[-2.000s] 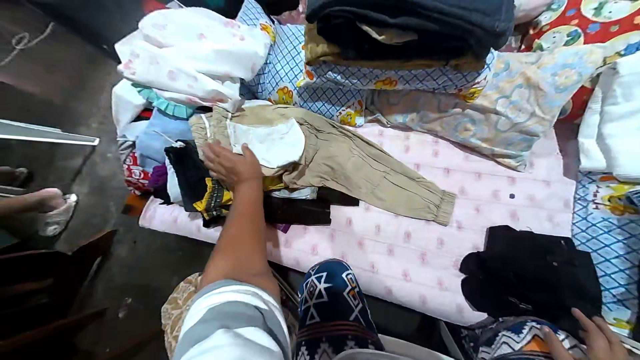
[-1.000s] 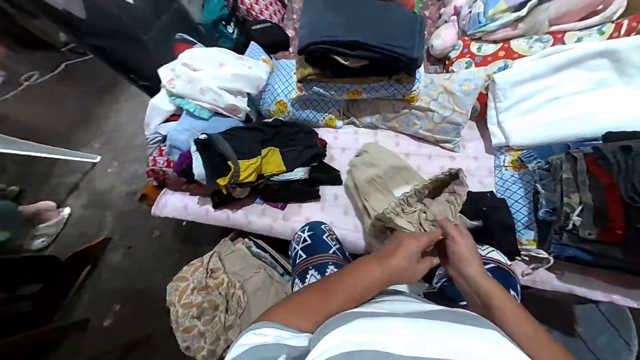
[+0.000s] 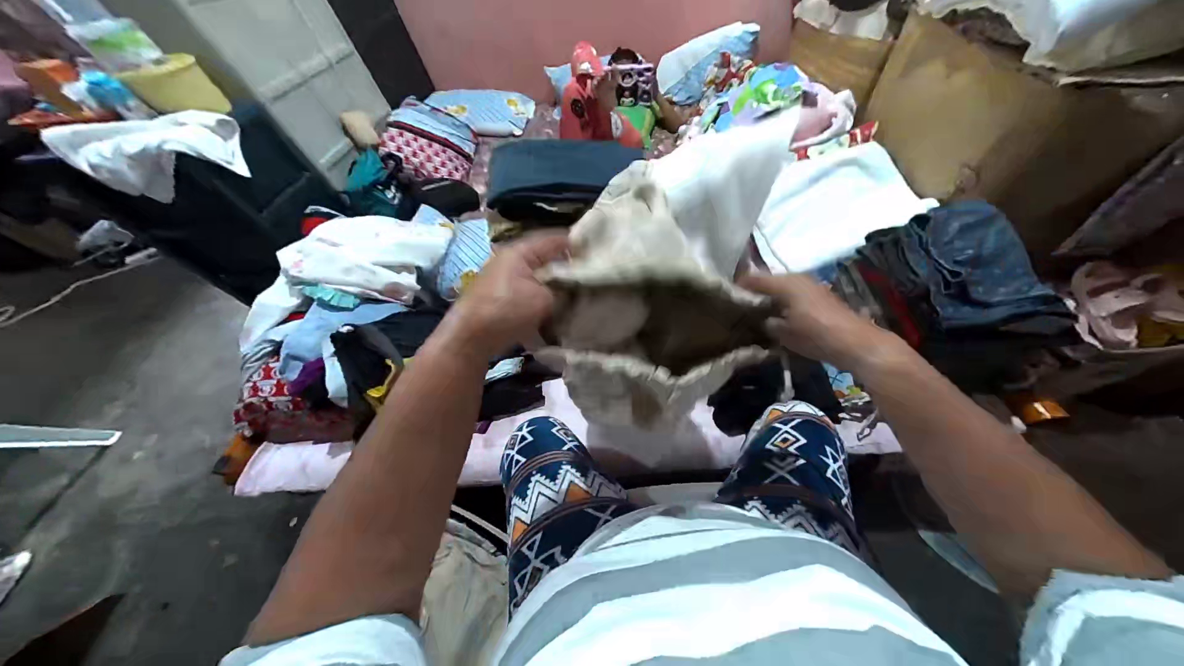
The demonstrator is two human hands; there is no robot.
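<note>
Beige trousers [image 3: 638, 231] hang in the air above my lap, blurred by motion, with their elastic waistband spread wide. My left hand [image 3: 518, 291] grips one side of the waistband, and my right hand [image 3: 800, 310] grips the other. A white cloth part flares up behind the trousers, near my right hand. Below them lies the pink quilted mat [image 3: 296, 467]. A black folded garment [image 3: 740, 393] rests on the mat under my right hand. To the left sits a pile of dark clothes with yellow [image 3: 370, 361].
A dark folded stack [image 3: 564, 171] lies behind the trousers. White cloths [image 3: 361, 254] are heaped at left, and a white towel [image 3: 832, 203] and jeans [image 3: 980, 259] lie at right. Cardboard boxes [image 3: 971, 129] stand at the back right. A person holding a patterned object is at the back.
The beige trousers, bunched low over my lap a second ago, are now lifted with the waistband spread between both hands. The view has tilted up, showing more of the room.
</note>
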